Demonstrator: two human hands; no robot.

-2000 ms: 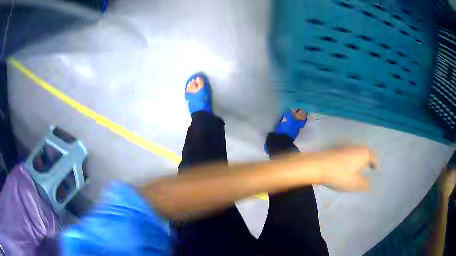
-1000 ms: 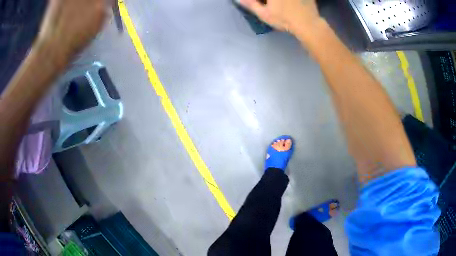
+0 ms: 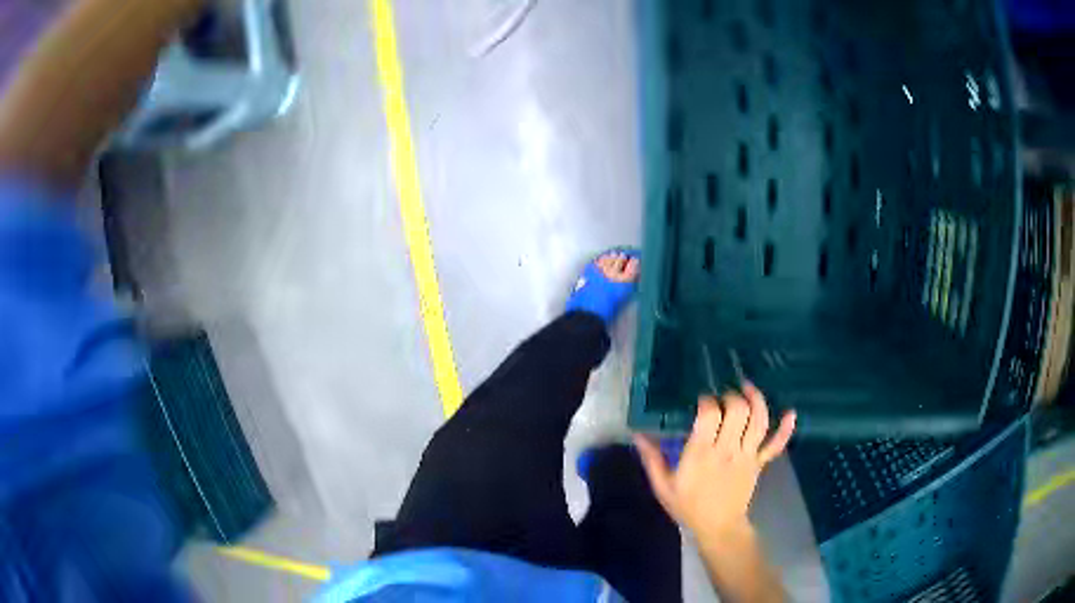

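A dark teal open crate (image 3: 825,425) with slotted floor and perforated walls fills the upper right. It looks empty inside, though blur hides detail. My bare right hand (image 3: 717,471) is at its near rim, fingers over the rim into the crate and thumb spread outside at the near left corner. My left forearm, with a blue sleeve, crosses the upper left; the left hand is cut off by the top edge.
More teal crates (image 3: 919,530) stand below and right of the held crate. Another teal crate stack (image 3: 206,430) stands at lower left. A pale stool (image 3: 218,88) is at upper left. A yellow line (image 3: 413,212) runs along the grey floor. My blue sandals show beside the crate.
The open crate has come into view at the right, where bare floor showed before. My right hand has come down onto its rim. My left hand has left the frame at the top left.
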